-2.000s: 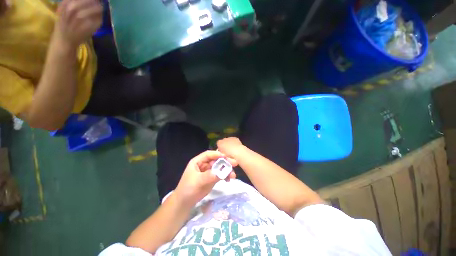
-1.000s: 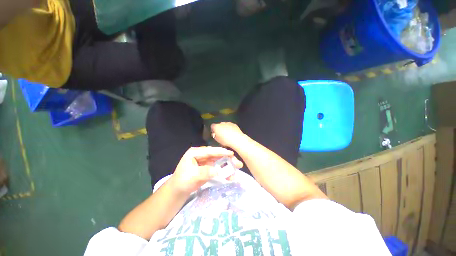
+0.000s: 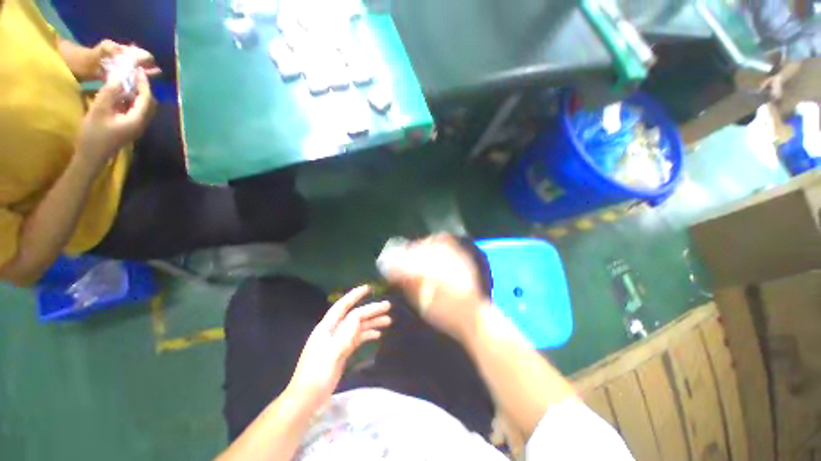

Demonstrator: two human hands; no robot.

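Observation:
A small white plastic housing (image 3: 392, 257) is in the fingertips of my right hand (image 3: 441, 277), above the right knee; both are blurred. My left hand (image 3: 344, 335) is empty above the lap, fingers apart and pointing toward the right hand, not touching it. Several similar housings (image 3: 338, 83) stand in rows on the green worktable (image 3: 234, 135) at the upper left, partly washed out by glare. A thin tool cannot be made out.
A person in yellow (image 3: 45, 135) sits at the left, holding a clear, crumpled piece. A blue stool (image 3: 540, 302) is beside my right knee. A filled blue bin (image 3: 549, 171) stands beyond it. Cardboard cartons (image 3: 648, 396) are at the lower right, a blue crate (image 3: 58, 302) at the left.
The view has shifted up to show more of the table. My right hand has moved up and away from the left, carrying the housing. My left hand has let go and opened.

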